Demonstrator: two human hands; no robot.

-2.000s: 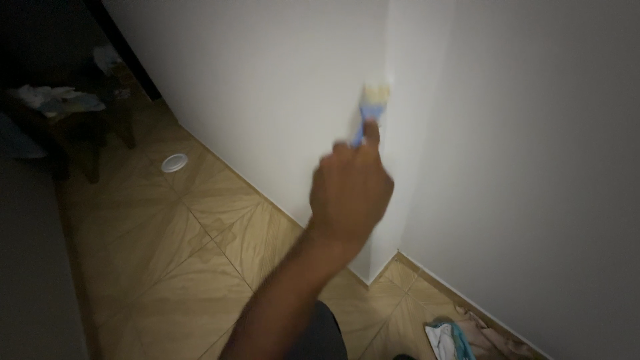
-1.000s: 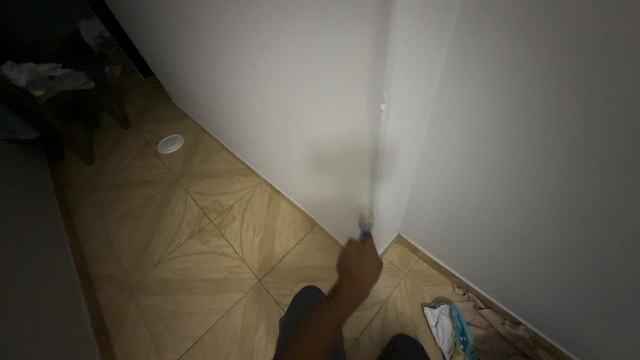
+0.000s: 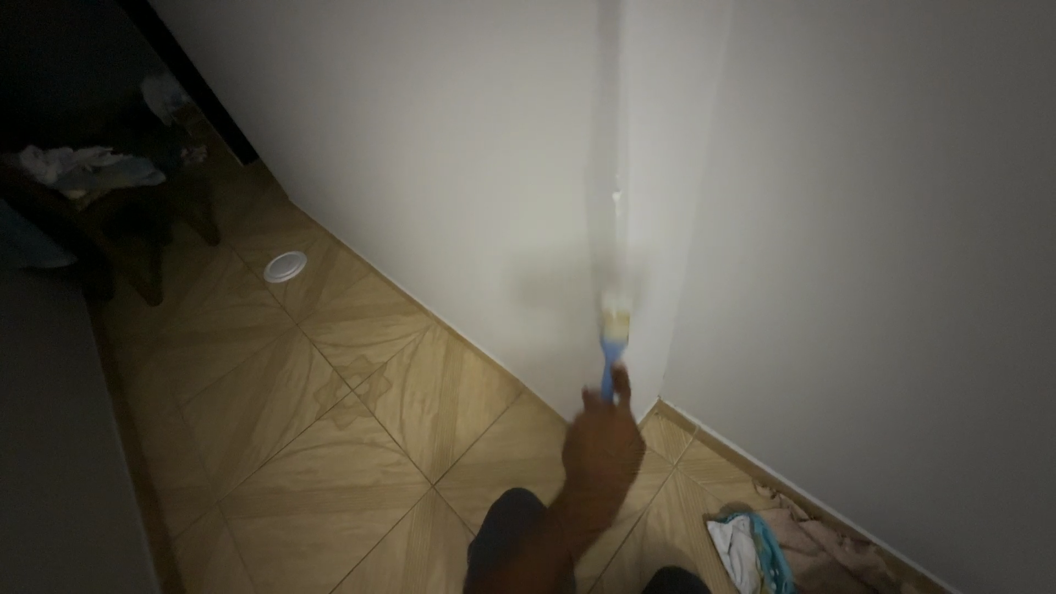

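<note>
My left hand, seen from its back, is shut on the blue handle of a paintbrush. The brush points upward, its pale bristles at the outer wall corner, low down near the floor. Motion blurs the bristles, so their exact contact with the wall cannot be told. A small bright white spot shows on the corner edge above the brush. My right hand is not in view.
A round white lid or dish lies on the patterned tile floor. Bunched cloths lie by the right wall. Crumpled material rests on dark furniture at the left. My knees show at the bottom.
My left hand has moved the brush down the corner from higher up two seconds ago. One second ago the brush was lower, near the foot of the corner; it is now slightly higher.
</note>
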